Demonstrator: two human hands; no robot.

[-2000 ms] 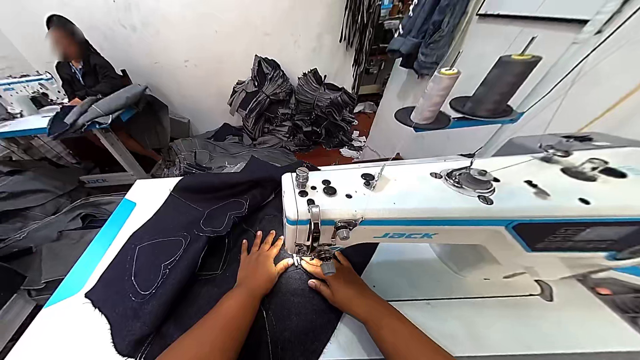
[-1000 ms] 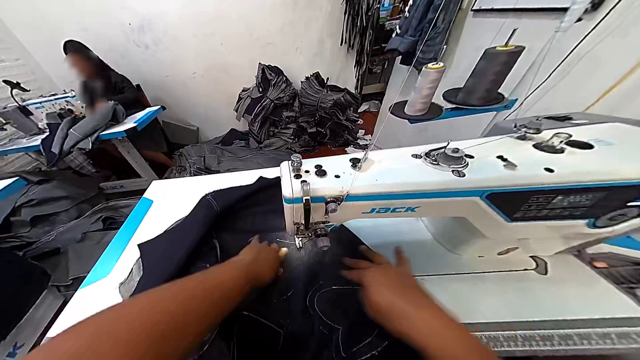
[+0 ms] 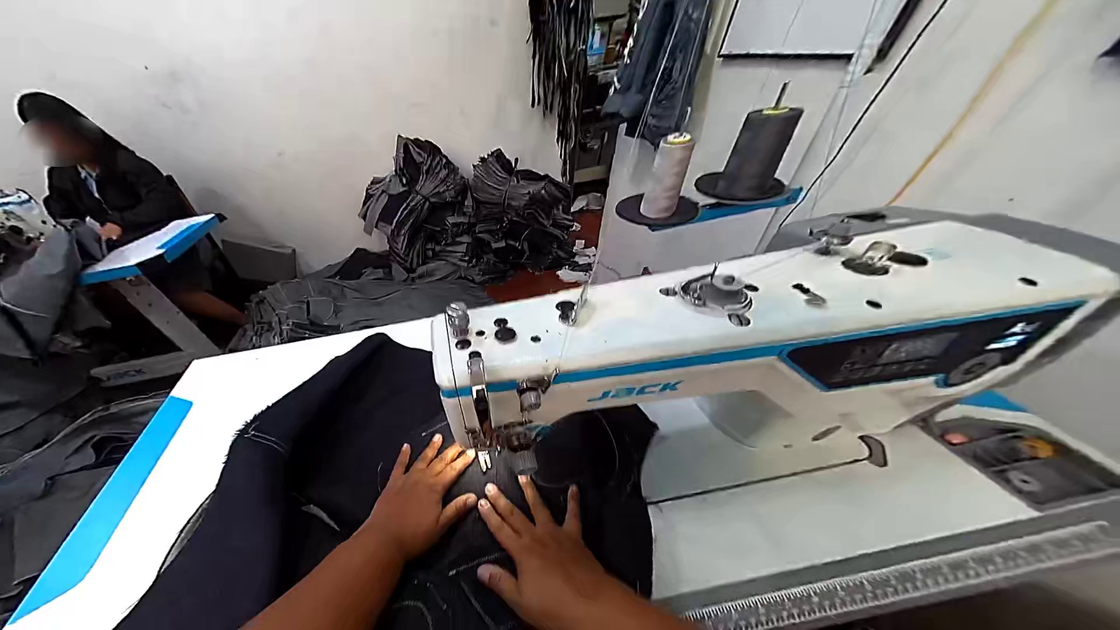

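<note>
Dark denim fabric (image 3: 350, 420) with pale stitched lines lies across the bed of a white Jack sewing machine (image 3: 744, 315). Its presser foot (image 3: 485, 458) rests at the cloth under the needle area, lit by a lamp. My left hand (image 3: 420, 499) lies flat on the denim just left of the foot, fingers spread. Just in front of the foot and to its right, my right hand (image 3: 542, 551) presses on the same cloth, fingers apart. Part of the denim passes beneath the machine arm.
A pale thread cone (image 3: 669, 177) and a dark one (image 3: 764, 144) stand behind the machine. A ruler strip (image 3: 910, 569) runs along the front edge; a parts tray (image 3: 1019, 459) sits at right. Bundled dark fabric (image 3: 516, 210) lies behind. A person (image 3: 114, 192) sits at back left.
The denim has been turned and shifted since the earlier frames; the heart outlines seen two seconds ago at left no longer show there. My right hand has moved left, closer to the presser foot.
</note>
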